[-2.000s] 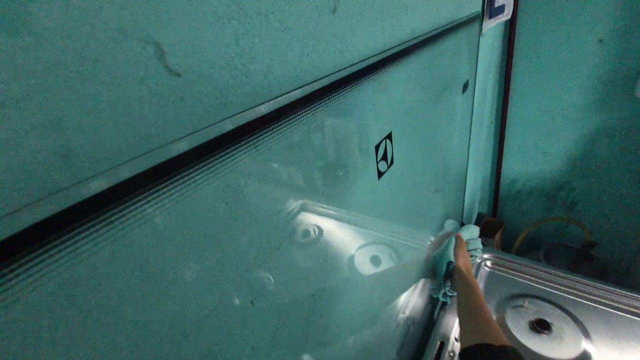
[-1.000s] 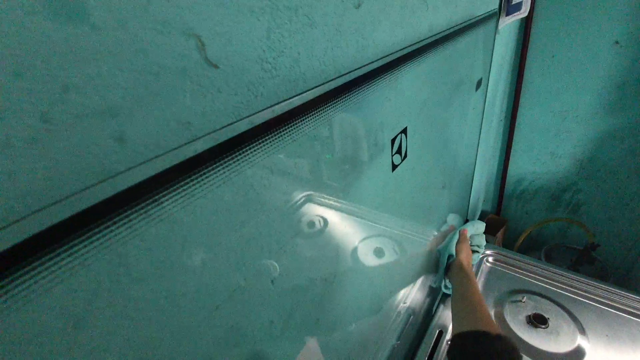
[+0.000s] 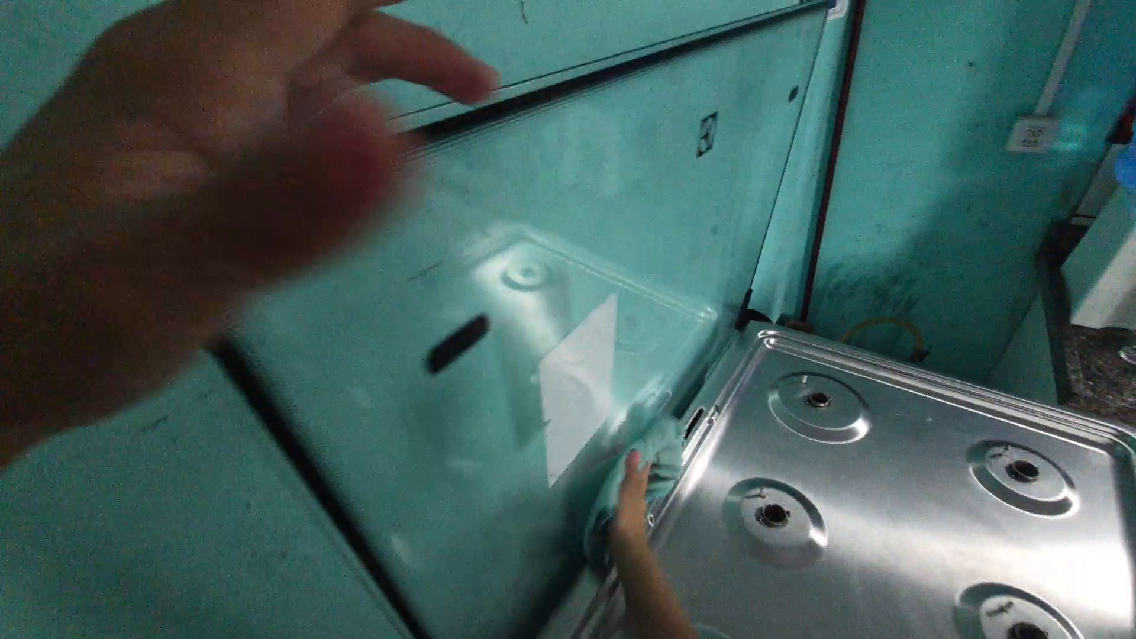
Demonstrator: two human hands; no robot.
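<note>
My right hand point(image 3: 633, 497) presses a light green cloth point(image 3: 658, 448) at the lower edge of the raised glass lid point(image 3: 639, 204), where it meets the stainless steel cooktop point(image 3: 879, 497). Large and blurred at the upper left, my left hand point(image 3: 293, 115) is close to the camera in front of the lid, its fingers spread and nothing seen in it. The lid leans by the wall and mirrors the cooktop; it bears a dark logo, a dark oblong mark and a pale rectangular label point(image 3: 579, 390). Round burner wells point(image 3: 774, 515) without grates or caps dot the cooktop.
Behind the cooktop rises a green wall point(image 3: 932, 204) with a power socket point(image 3: 1032, 134) and a dark vertical strip. A yellow hose point(image 3: 887, 327) curves near the cooktop's back corner. A dark stone counter point(image 3: 1096, 368) stands at the right, with a white object on it.
My left hand has come into view at the upper left. My right hand and the cloth have moved along the lid's lower edge, away from the back corner. The view has shifted, showing more cooktop.
</note>
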